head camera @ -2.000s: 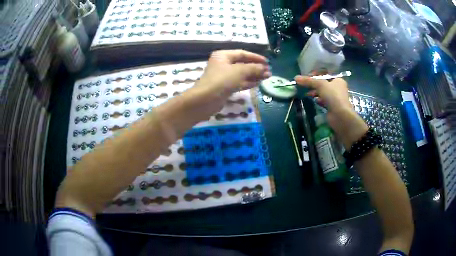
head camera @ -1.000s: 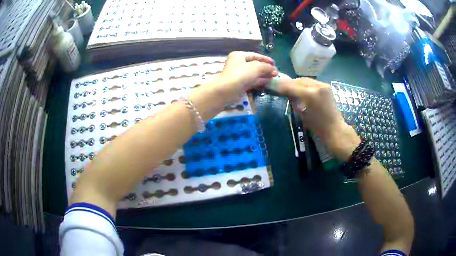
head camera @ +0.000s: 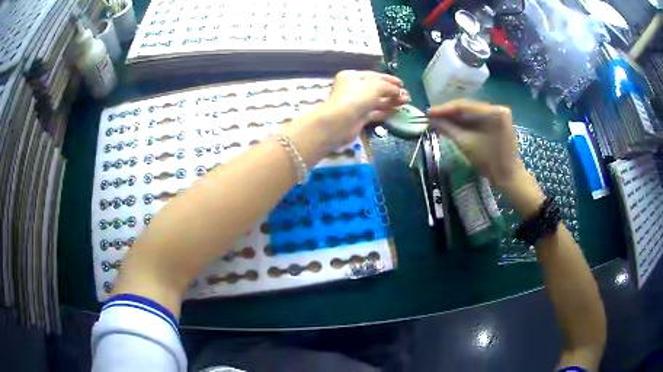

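Note:
My left hand (head camera: 363, 100) is above the upper right corner of the white cutout tray (head camera: 294, 277). Its fingertips are pinched on a tiny shiny part (head camera: 403, 93), too small to make out well. My right hand (head camera: 483, 138) pinches a slim tool (head camera: 419, 118) that points left over the round white dish with green-tinted contents (head camera: 407, 125). Whether it is a swab or tweezers cannot be told. A bright blue film (head camera: 327, 211) with rows of rings lies on the tray's lower right part.
A green bottle (head camera: 472, 207) and slim tools (head camera: 436, 182) lie below the dish. A white bottle (head camera: 454, 73) stands behind it. A clear sheet of small round parts (head camera: 545, 167) lies right. Stacked boards (head camera: 254, 64) stand behind the tray, with more (head camera: 36, 182) at left.
My hands came together over the dish, then my right hand moved back right, uncovering the dish and green bottle. The white stick seen at first beyond my right hand no longer shows.

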